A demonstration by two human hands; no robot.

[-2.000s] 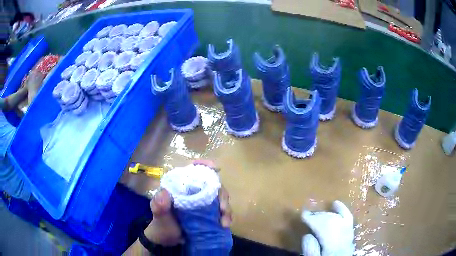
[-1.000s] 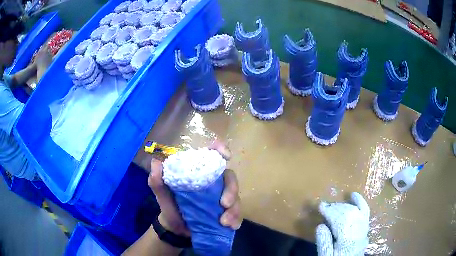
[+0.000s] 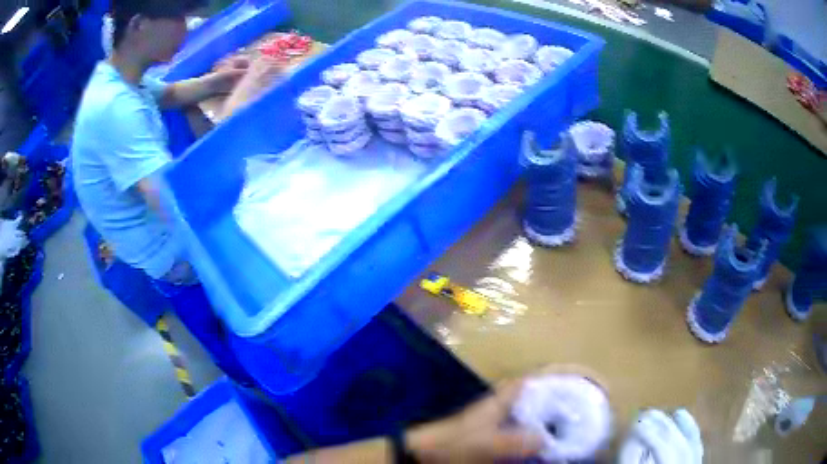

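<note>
My left hand (image 3: 494, 428), bare with a black wristband, is blurred at the bottom and holds a pale ring trim (image 3: 564, 419) with its centre hole facing me. Any tube behind the ring is hidden. My right hand (image 3: 662, 439), in a white knitted glove, is just right of the ring, cut off by the bottom edge; no object shows in it. Several blue tube parts (image 3: 647, 227) stand on the brown board with pale rings at their bases and notched ends up. A white glue bottle (image 3: 794, 414) lies at the right edge, blurred.
A large blue bin (image 3: 453, 222) holds stacked rings and a white liner (image 3: 313, 204). A yellow tool (image 3: 456, 294) lies beside it. Stacked rings (image 3: 592, 148) stand near the green barrier (image 3: 657, 82). A person (image 3: 122, 145) works behind the bin. A smaller blue bin (image 3: 195, 421) is below left.
The view has turned left, so the bin and tubes sit further right. My left hand with the ring has moved right, close to my gloved hand. The held blue tube no longer shows.
</note>
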